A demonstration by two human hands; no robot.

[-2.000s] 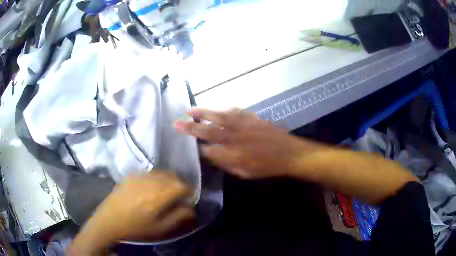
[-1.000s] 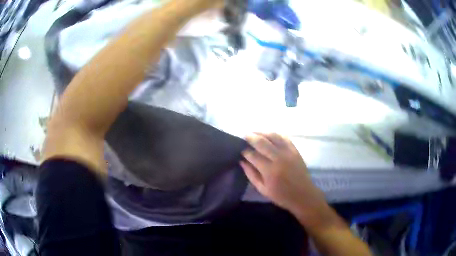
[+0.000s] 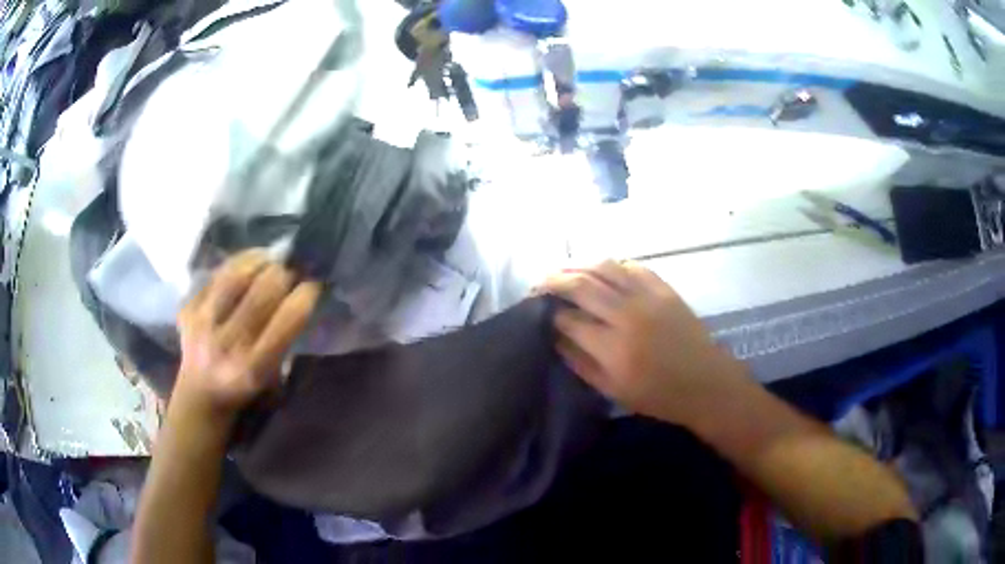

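Observation:
A dark grey panel (image 3: 413, 413) hangs over the table's front edge towards my lap. My right hand (image 3: 628, 336) grips its upper right corner between thumb and fingers, to the lower right of the presser foot area (image 3: 608, 165). My left hand (image 3: 242, 331) is at the left with its fingers curled at the heap of pieces; it is slightly blurred, and what its fingertips hold is hard to tell. Light grey panels (image 3: 176, 165) and a crumpled dark grey piece (image 3: 380, 198) lie heaped beyond my left hand, left of the needle area. The needle itself is lost in glare.
The sewing machine (image 3: 727, 94) stands behind, with a black control panel (image 3: 926, 119). Thread snips (image 3: 865, 220) and a dark flat rectangle (image 3: 935, 223) lie at the right. A ruler edge (image 3: 816, 331) runs along the front. A blue crate (image 3: 937, 364) with grey pieces is below right.
My left hand has come back from beyond the heap to its near left side. A crumpled dark piece now shows on the heap. My right hand stays at the dark panel's corner.

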